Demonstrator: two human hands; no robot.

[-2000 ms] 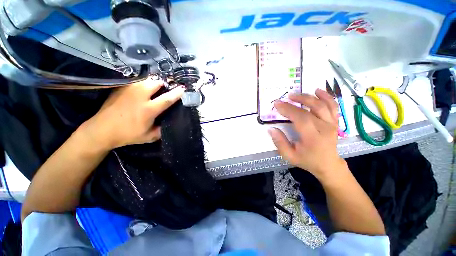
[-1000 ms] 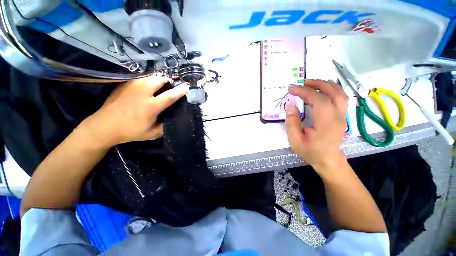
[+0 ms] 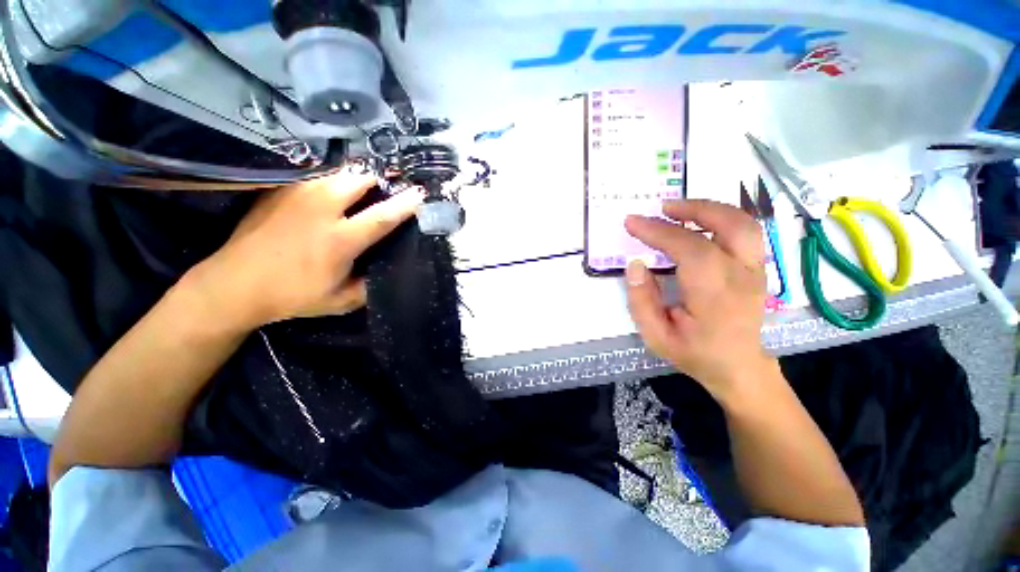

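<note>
A black garment (image 3: 414, 335) with pale specks lies under the machine head and hangs over the table's front edge. My left hand (image 3: 296, 246) rests on it beside the needle area, thumb and forefinger spread; its fingertips are partly hidden by the tension discs (image 3: 431, 168). A smartphone (image 3: 632, 168) with a lit pinkish screen lies on the white table right of the garment. My right hand (image 3: 710, 279) is over the phone's lower right part, fingers apart and bent, holding nothing. Whether a fingertip touches the screen I cannot tell.
The white and blue sewing machine (image 3: 671, 45) spans the top. Scissors (image 3: 828, 229) with green and yellow handles lie right of my right hand, with thin snips (image 3: 775, 251) beside them. A white stick (image 3: 967, 268) lies farther right. Black cloth (image 3: 872, 425) hangs below the table.
My right hand has shifted and its fingers have opened from the closer thumb-and-finger pose of a second ago. The snips show more again. My left hand and the garment look unchanged.
</note>
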